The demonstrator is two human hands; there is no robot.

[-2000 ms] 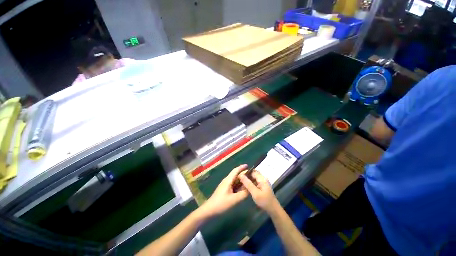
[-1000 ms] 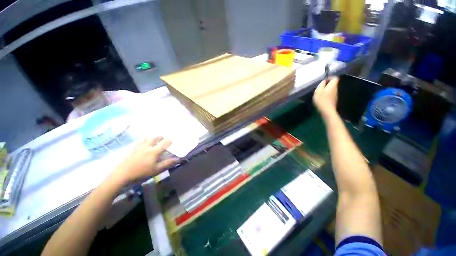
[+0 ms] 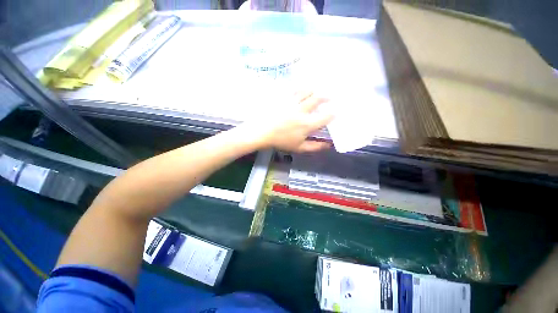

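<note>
My left hand (image 3: 300,125) reaches over the front edge of the white shelf, fingers spread, beside a white paper sheet (image 3: 352,125). Overexposure hides whether it holds the sheet. My right hand (image 3: 538,290) is blurred and cut off at the lower right edge; its fingers and anything in them cannot be made out. White product boxes with a blue band (image 3: 391,287) lie on the green bench below. Another row of such boxes (image 3: 189,254) lies left of them, below my left forearm.
Brown corrugated sheets (image 3: 483,79) are stacked on the shelf's right. A yellow bundle (image 3: 101,40) and a printed roll (image 3: 145,49) lie at its left. A board with red and yellow taped edges (image 3: 367,208) is under the shelf. More boxes (image 3: 46,178) lie far left.
The view has turned left and down. My right hand, which was raised over the shelf's right end with a dark thin object, is now at the lower right edge. My left hand stays by the paper.
</note>
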